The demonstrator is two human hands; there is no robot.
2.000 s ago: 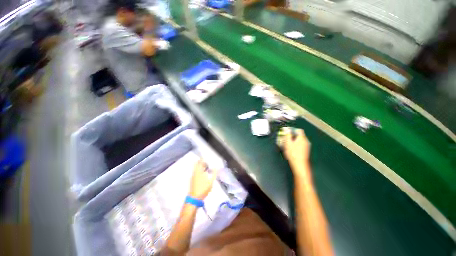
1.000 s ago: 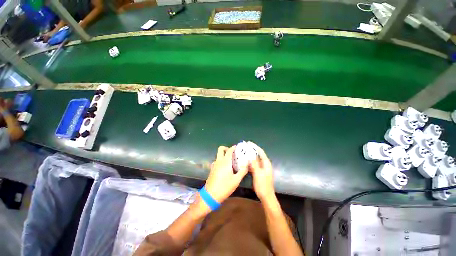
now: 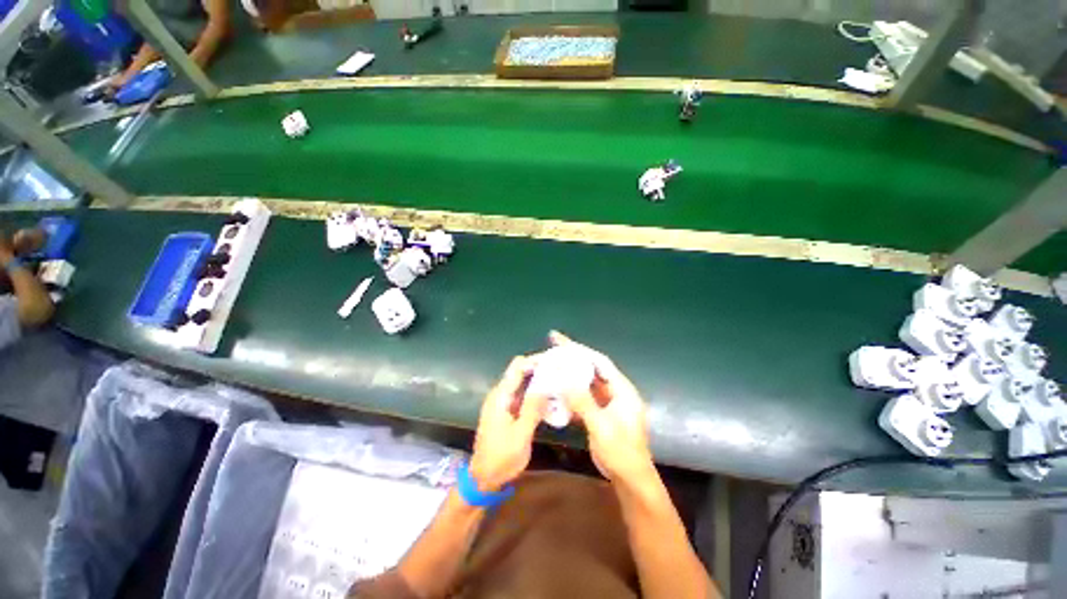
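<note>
A white adapter (image 3: pixel 564 372) is held between both hands above the front edge of the green bench. My left hand (image 3: pixel 511 419), with a blue band on the wrist, is closed around its left side. My right hand (image 3: pixel 612 419) is closed around its right side. The fingers cover much of it, so its inner parts cannot be seen. A loose pile of half-assembled adapters (image 3: pixel 404 267) lies left of centre. A single white housing cover (image 3: pixel 393 310) and a small white strip (image 3: pixel 355 296) lie just in front of the pile.
Closed adapters (image 3: pixel 916 422) stand grouped at right, near a black cable (image 3: pixel 807 482). A blue tray (image 3: pixel 172 279) and long white strip (image 3: pixel 238 272) lie at left. Lined bins (image 3: pixel 234 515) stand lower left. The green conveyor belt (image 3: pixel 491 140) carries scattered pieces. Another person's arm shows at far left.
My right hand has left the pile area and my left hand the lined bin; both came together on the adapter, which has since been turned. Pieces on the belt have shifted right.
</note>
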